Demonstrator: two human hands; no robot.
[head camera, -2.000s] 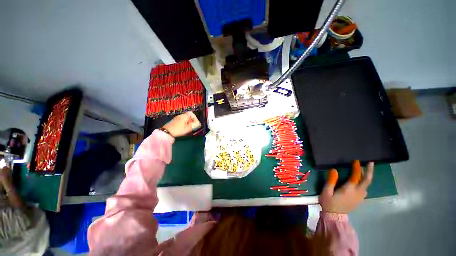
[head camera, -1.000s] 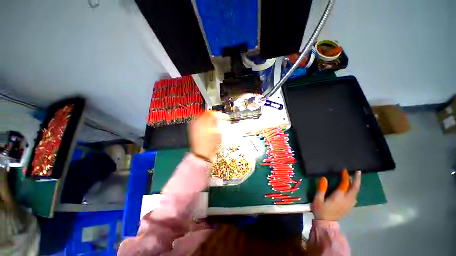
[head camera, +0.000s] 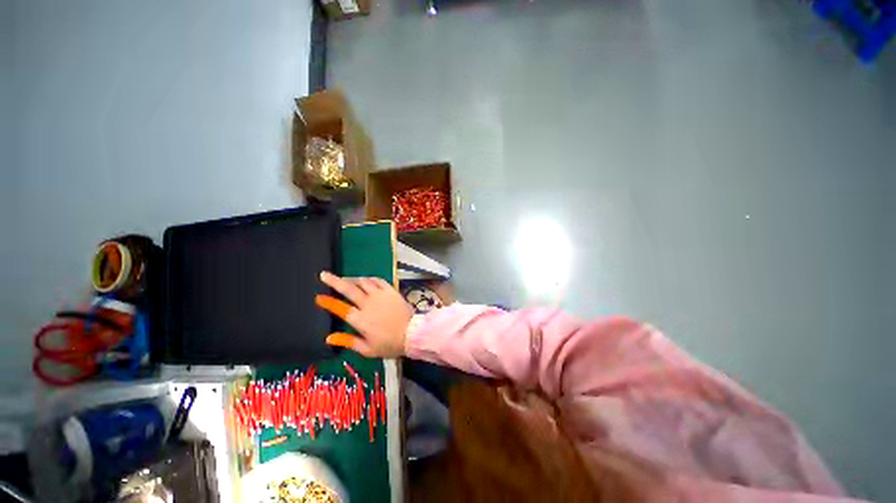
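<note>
My right hand (head camera: 381, 319), with orange covers on two fingers, is at the near edge of the black tray (head camera: 251, 285). Its fingers are spread and hold nothing; the fingertips reach the tray's rim. The tray lies flat with no parts in it. A row of thin red parts (head camera: 305, 401) lies on the green mat (head camera: 368, 251) beside the tray. The gold fittings (head camera: 300, 490) on the whitish plastic bag (head camera: 277, 466) are cut off by the bottom edge. My left hand is out of the picture.
On the floor beyond the bench stand two open cardboard boxes, one (head camera: 362, 162) with a bag of gold pieces, one (head camera: 447, 237) with red parts. Tape rolls (head camera: 113, 265) and red loop handles (head camera: 61, 352) are at the left. The machine (head camera: 182, 472) is partly in view at bottom left.
The view has swung to the right, showing the floor and boxes. My left hand, the left tray and most of the machine have left the picture. My right hand stays at the black tray's edge.
</note>
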